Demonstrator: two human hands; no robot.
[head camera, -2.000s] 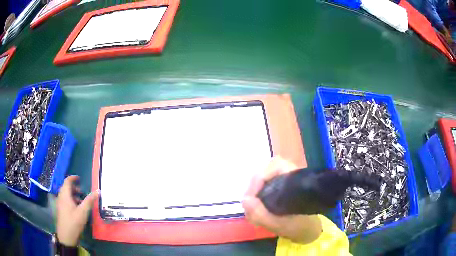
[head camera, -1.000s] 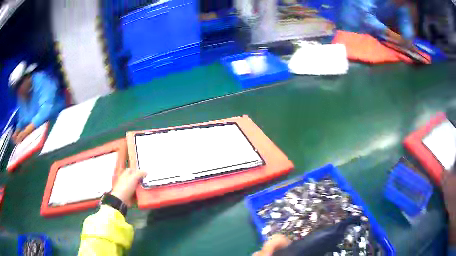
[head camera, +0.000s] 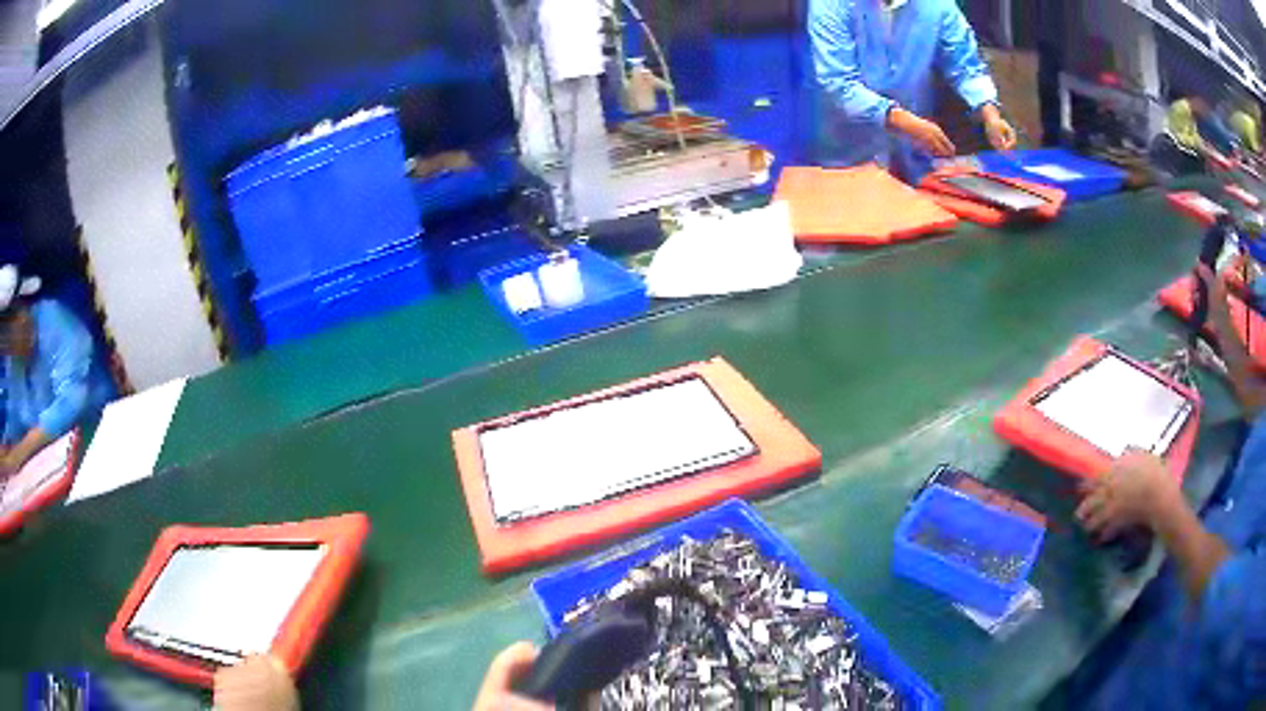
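My left hand (head camera: 256, 683) is at the bottom edge, its fingers on the near rim of an orange-red fixture (head camera: 333, 570) that holds a white panel (head camera: 222, 600). My right hand (head camera: 508, 681) is cut off by the bottom edge and holds the black electric screwdriver (head camera: 590, 656) over a large blue bin (head camera: 555, 590) of small metal pieces (head camera: 736, 625). A second orange-red fixture (head camera: 778, 452) with a white panel (head camera: 618, 445) lies behind the bin, touched by neither hand.
A small blue bin (head camera: 968, 542) sits to the right. A person's hand (head camera: 1132, 497) touches another fixture (head camera: 1034, 424) there. Across the table are a blue tray (head camera: 562, 313), a white bundle (head camera: 725, 253), orange-red sheets (head camera: 854, 206) and a person in blue (head camera: 889, 70). Another person (head camera: 49, 364) is at far left.
My left hand has left the larger fixture and is now at the left one. The view has turned right and up. The larger fixture has moved away from my hands. My right hand still holds the screwdriver.
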